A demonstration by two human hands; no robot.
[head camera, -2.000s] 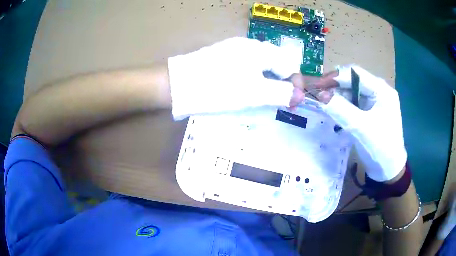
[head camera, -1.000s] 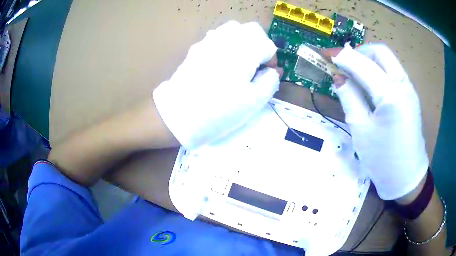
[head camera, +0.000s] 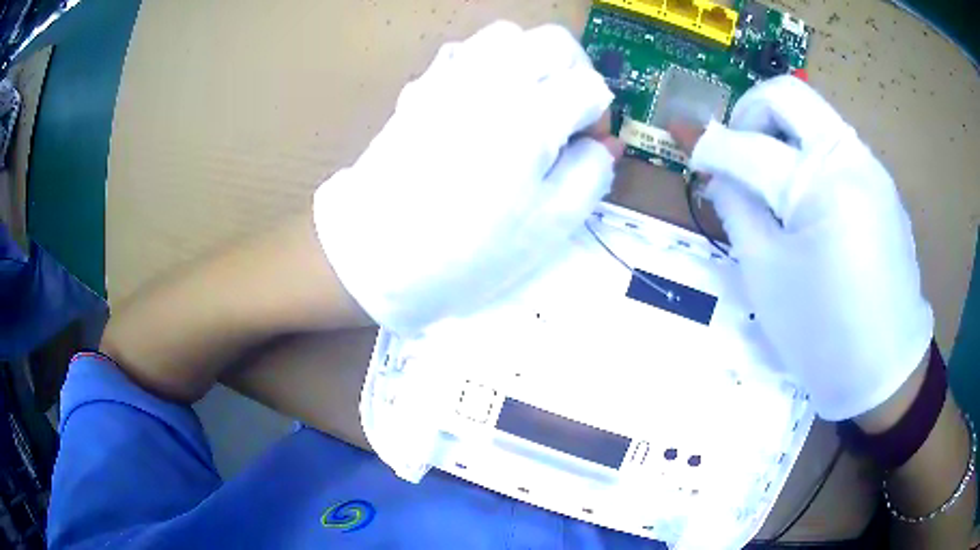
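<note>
The green circuit board (head camera: 752, 67) lies beyond the white router shell (head camera: 559, 355), with yellow ports on its far edge. My left hand (head camera: 473, 183), in a white glove, pinches at the board's near-left edge; a thin grey antenna cable (head camera: 618, 256) runs up to it from a dark patch (head camera: 693, 304) inside the shell. The pinched end is hidden. My right hand (head camera: 822, 247), gloved with bare fingertips, holds a small cream strip (head camera: 651, 141) against the board's near edge, beside the silver shield (head camera: 690, 99). A black cable (head camera: 696, 215) runs from the board under my right hand.
The work lies on a tan cardboard mat (head camera: 236, 107). A maroon wrist strap (head camera: 908, 419) with a black cord and a silver bracelet (head camera: 935, 500) are on my right wrist. A blue sleeve (head camera: 48, 290) shows at the left edge.
The strip was tilted over the shield and now lies lower, along the board's near edge. My right fingertips moved left and down with it. The left hand stays pinched at the board edge.
</note>
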